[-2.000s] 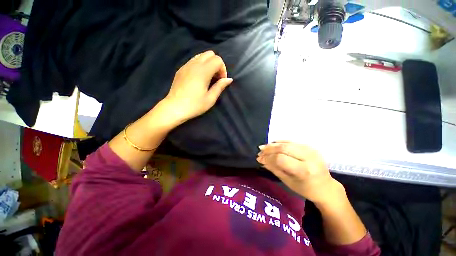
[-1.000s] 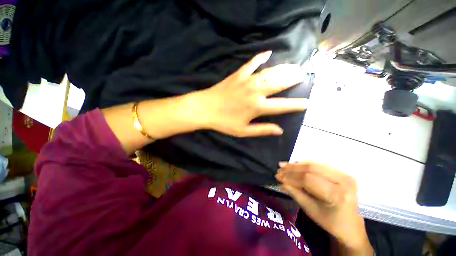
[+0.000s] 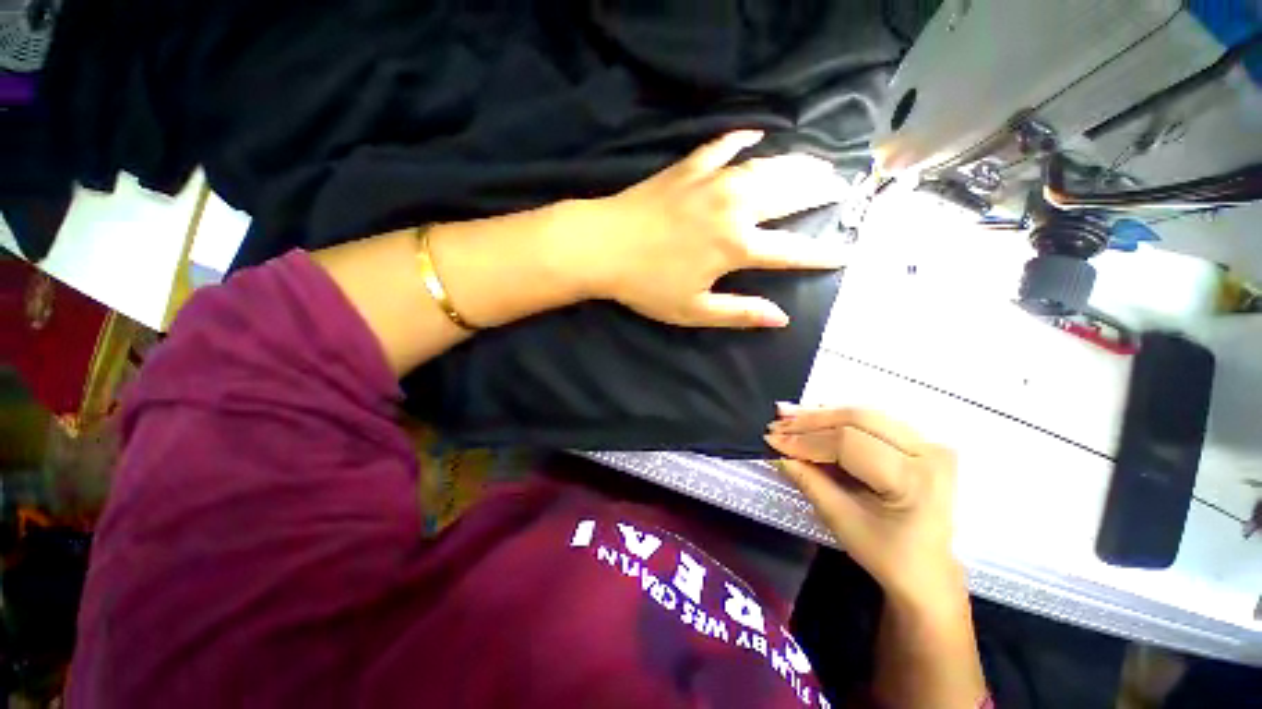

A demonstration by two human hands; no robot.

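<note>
A large black garment (image 3: 595, 381) covers the left of the white sewing machine table, with its straight edge running from the needle area down to the front. My left hand (image 3: 713, 243) lies flat on it, fingers spread, fingertips near the edge just beside the presser foot (image 3: 861, 208). My right hand (image 3: 872, 478) pinches the garment's lower corner between thumb and fingers at the table's front. The machine head (image 3: 1024, 83) is at the upper right, with a dark tension knob (image 3: 1057, 284) below it.
A black phone (image 3: 1157, 450) lies on the table (image 3: 955, 443) at right, beside a partly hidden red tool (image 3: 1096, 333). A marked tape (image 3: 692, 478) runs along the front edge. White paper or card (image 3: 125, 249) and a red item (image 3: 49, 333) are at left. Black cloth hangs below the table at right.
My left hand has moved from a raised, curled pose to lying spread near the needle. The view has shifted. The cloth's front edge now lies back from the tape, uncovering more of it.
</note>
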